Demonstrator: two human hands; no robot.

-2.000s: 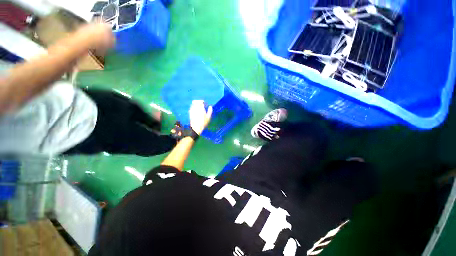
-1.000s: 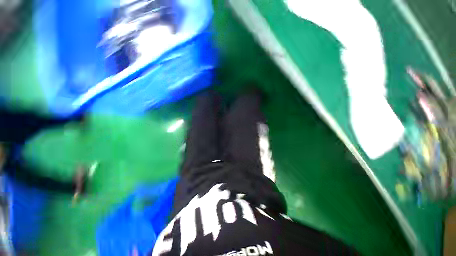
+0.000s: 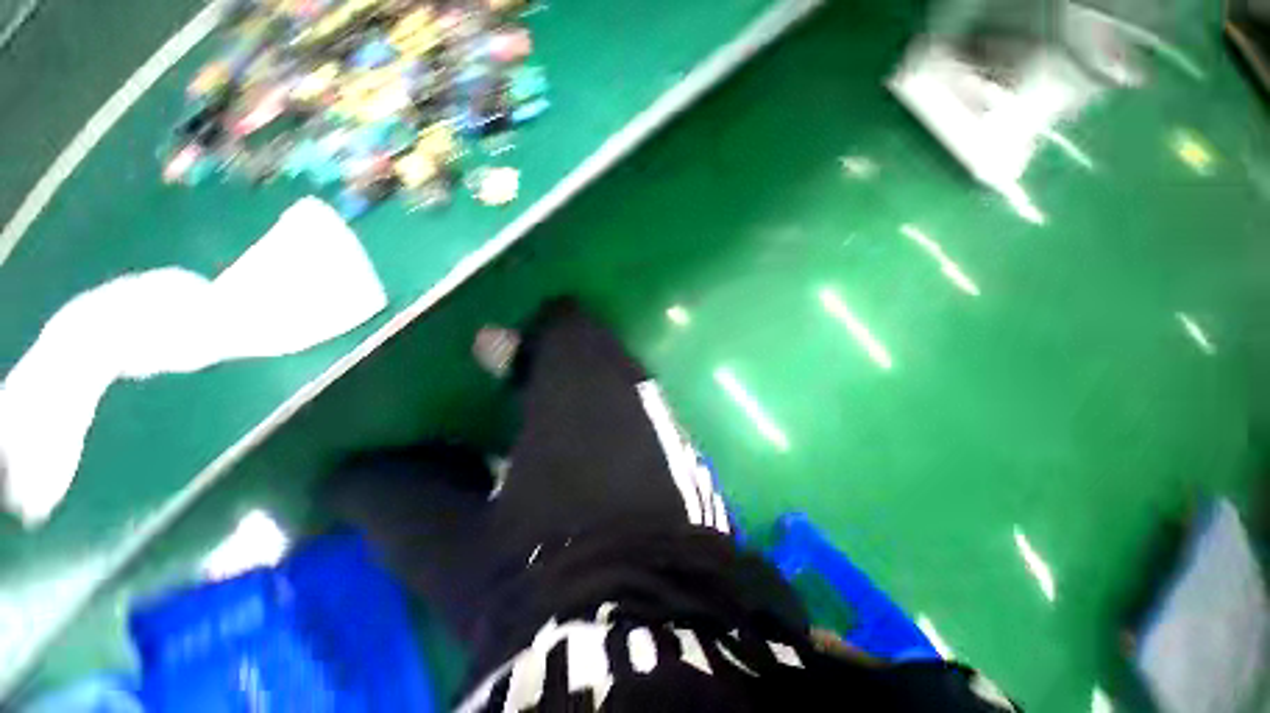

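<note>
A blurred heap of small coloured binder clips (image 3: 369, 91) lies at the upper left on the green bench top. One pale round piece (image 3: 496, 184) lies at the heap's lower edge. A long white cloth or sleeve (image 3: 209, 314) lies bent along the bench. A blue plastic stool (image 3: 871, 599) shows partly beside my body at the lower right. My left hand is not in view. A small skin-toned patch (image 3: 836, 644) shows between my dark shirt and the stool; it may be part of my right hand, but its fingers and any hold are hidden.
The pale bench edge (image 3: 460, 272) runs diagonally past my legs. A blue basket (image 3: 286, 627) stands at the lower left. A white-footed stand (image 3: 989, 112) is on the shiny green floor at the upper right. A blurred pale panel (image 3: 1209, 613) is at the lower right edge.
The view has swung right. The bench, cloth and clips now lie on the left, the basket has shifted to the lower left, and floor and a white stand show on the right.
</note>
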